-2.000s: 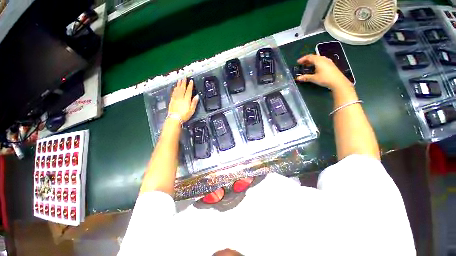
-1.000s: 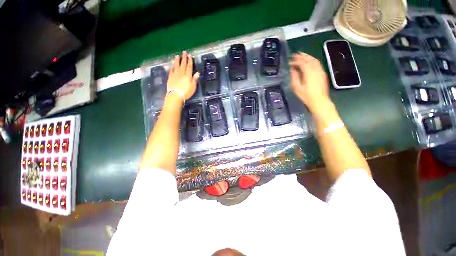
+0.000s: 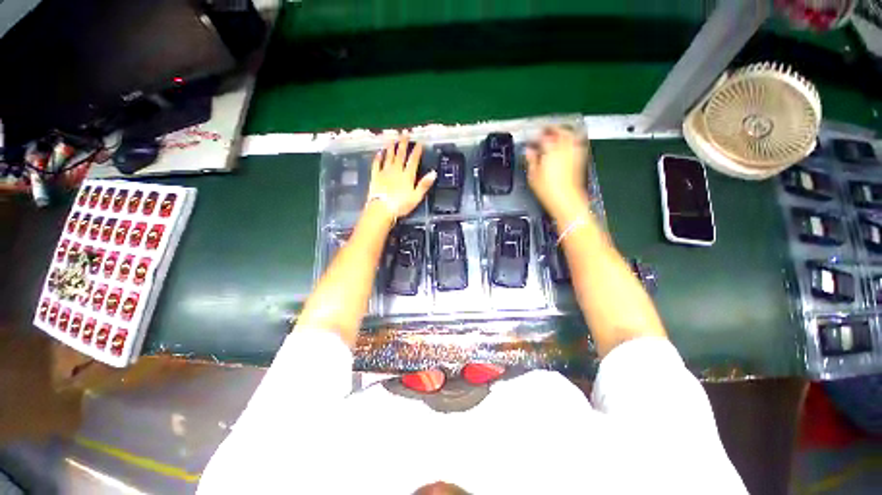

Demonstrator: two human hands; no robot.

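A clear phone tray lies on the green bench with black keypad phones in two rows, such as one in the upper row and one in the lower row. My left hand lies spread over the upper row, left of centre, partly covering a dark phone. My right hand is blurred over the upper right pocket and hides what is there. My right forearm partly covers the lower right phone. A small black piece lies right of that forearm.
A white tray of red parts with loose scraps is at left, near a monitor. A smartphone and beige fan are at right. Another tray of phones is at far right.
My right hand was beside the tray near the smartphone with a black object, and is now over the tray's upper right. My left hand stays on the tray. The whole view has shifted.
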